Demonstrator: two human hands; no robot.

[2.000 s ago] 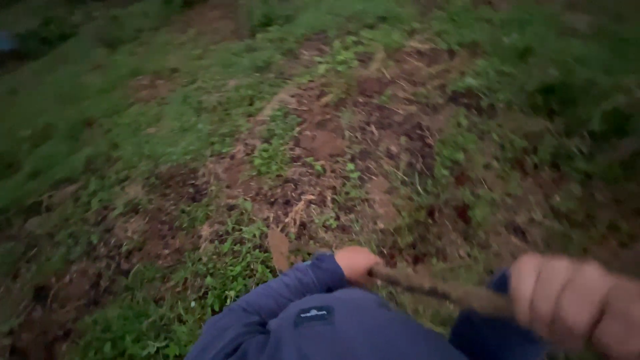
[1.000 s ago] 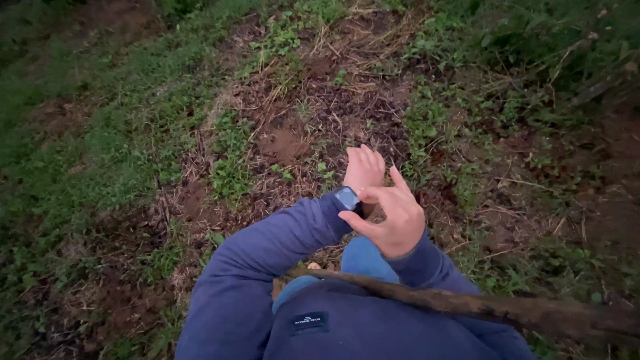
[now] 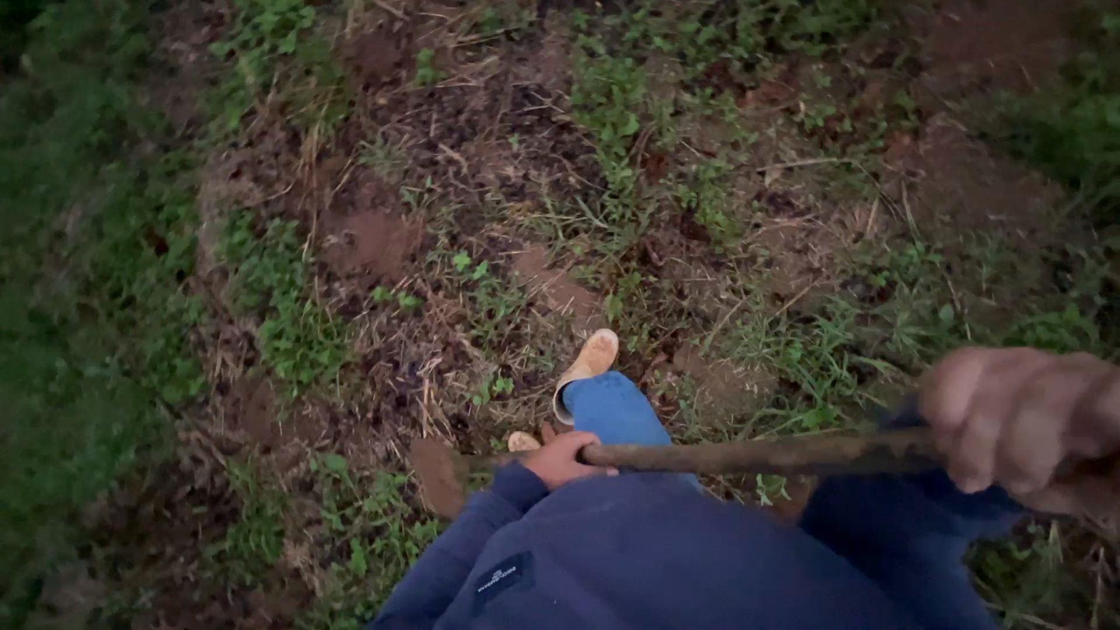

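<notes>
A long wooden handle (image 3: 761, 456) lies level across the front of my body. My left hand (image 3: 569, 459) is closed around it near its left end. Just beyond that hand is a flat, soil-brown hoe blade (image 3: 438, 477). My right hand (image 3: 1019, 424), large and somewhat blurred at the right edge, grips the handle's other part. The end of the handle past my right hand is not visible.
Below are my light boot (image 3: 595, 354) and blue trouser leg (image 3: 617, 409), with the tip of the other boot (image 3: 523, 441). Low weeds (image 3: 297, 337), dry stalks and patches of reddish soil (image 3: 372, 245) cover the ground.
One second ago my right hand was at the watch on my left wrist, with the handle resting across my body. Now the hands are apart and both hold the handle.
</notes>
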